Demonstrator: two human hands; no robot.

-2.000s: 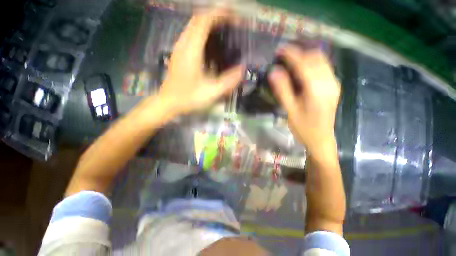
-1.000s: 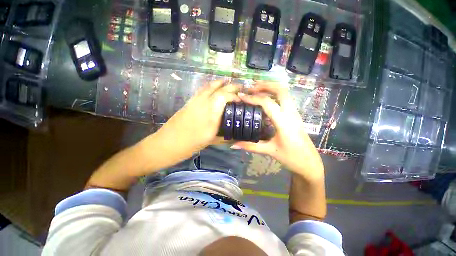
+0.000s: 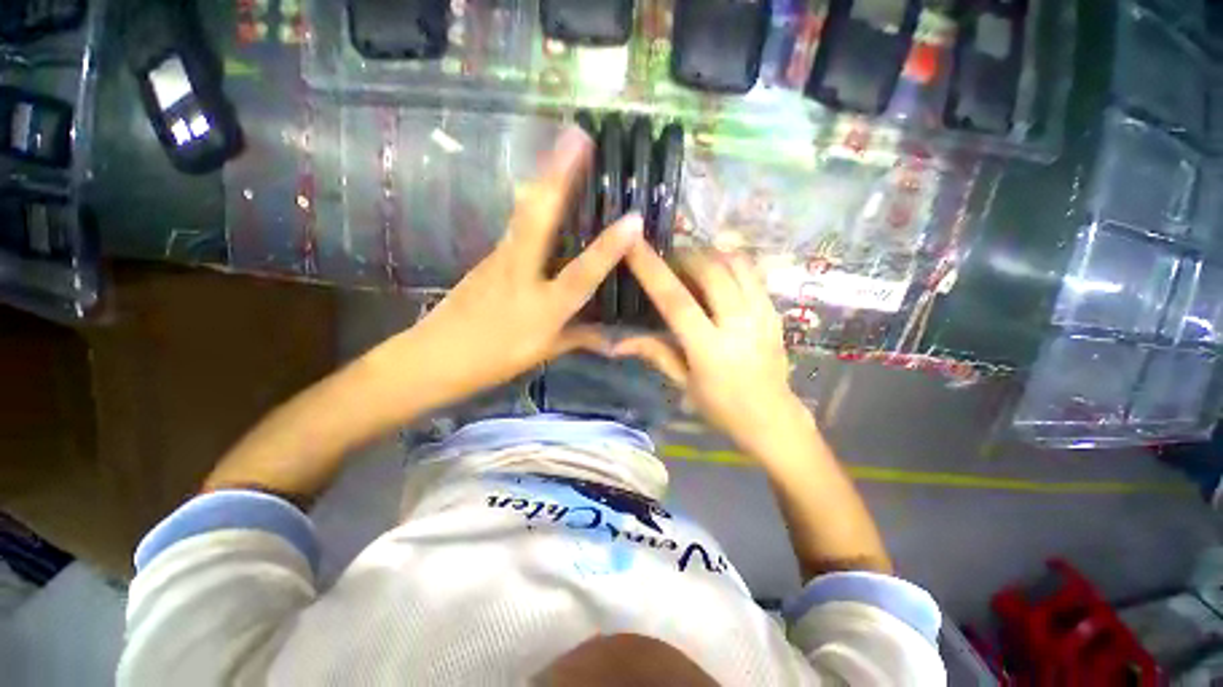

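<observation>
A stack of phones [image 3: 633, 175], several black bars side by side on edge, stands between my hands at the bench's near edge. My left hand [image 3: 516, 289] presses its left side with fingers spread along it. My right hand [image 3: 718, 322] holds its right and near side, slightly blurred. The thumbs and fingertips of both hands meet over the near part and hide it. Beyond, the clear working tray [image 3: 470, 97] holds several black phones [image 3: 720, 43] face down, cut off by the top edge.
A separate phone [image 3: 184, 105] with bright white patches lies left of the working tray. The left tray [image 3: 83, 175] holds black phones at the far left. The clear right tray [image 3: 1140, 289] is at the right. Printed plastic [image 3: 362, 201] covers the bench. A red object [image 3: 1073, 631] is low at the right.
The stack has turned from showing its marked ends to showing long dark edges, and extends farther from me. My hands' grip has shifted, with fingers less wrapped. The trays appear higher in view.
</observation>
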